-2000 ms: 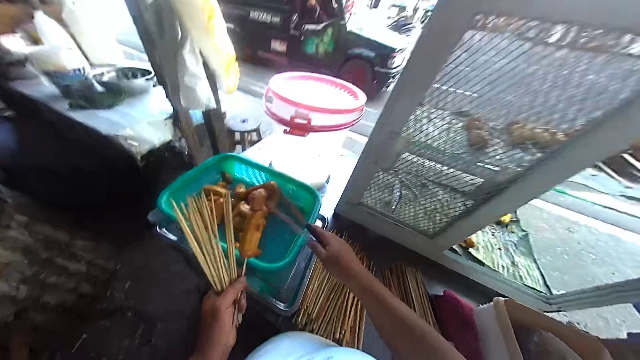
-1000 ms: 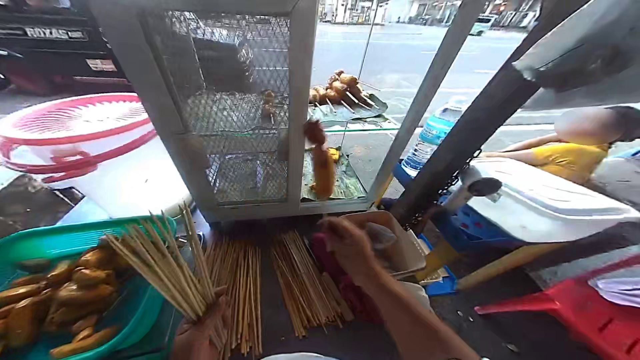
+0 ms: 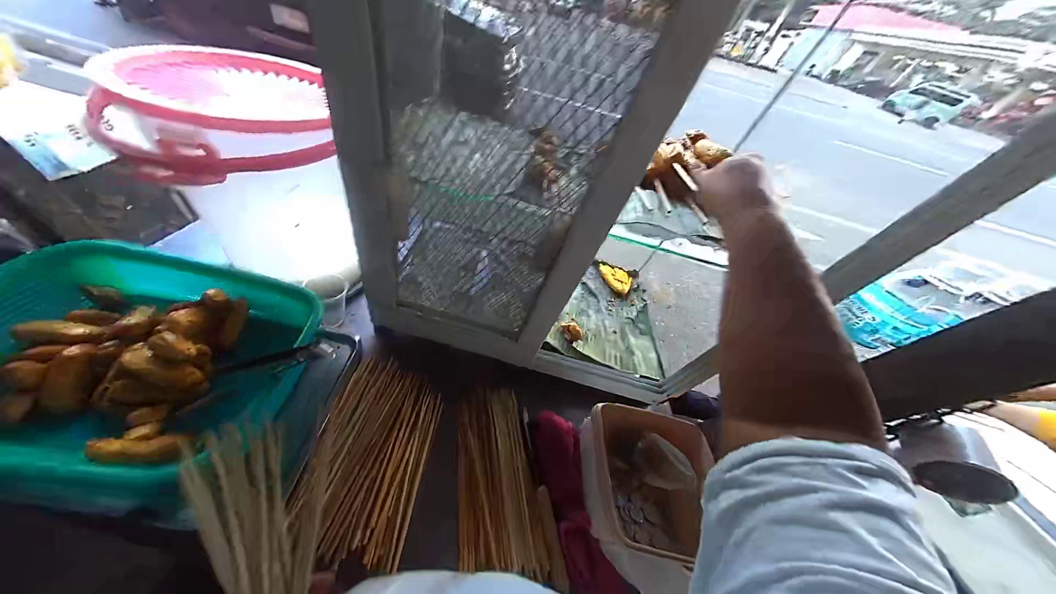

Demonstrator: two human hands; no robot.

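My right hand (image 3: 738, 186) reaches into the mesh-sided display case, at a pile of skewered fried food (image 3: 678, 161) on its upper shelf; its fingers are partly hidden, so its hold is unclear. At the bottom edge my left hand (image 3: 338, 573), mostly out of view, holds a fanned bunch of bamboo skewers (image 3: 252, 503). Left of it, a green plastic basket (image 3: 272, 301) holds fried, banana-like pieces (image 3: 161, 363) and a dark utensil (image 3: 268, 356). Two more bundles of bamboo sticks, one wider (image 3: 384, 462) and one narrower (image 3: 499, 487), lie on the dark counter.
The case's white frame (image 3: 606, 181) stands ahead, with a banana leaf (image 3: 615, 330) on its lower level. A white bucket with a red-rimmed colander (image 3: 272, 206) is at left. A plastic tub with coins (image 3: 606, 470) sits beside a dark red cloth (image 3: 561, 462). A dark post (image 3: 965, 355) slants at right.
My right hand, which held up one skewer of food in front of the case a second ago, has moved forward to the pile inside. My left hand still holds its bunch of skewers.
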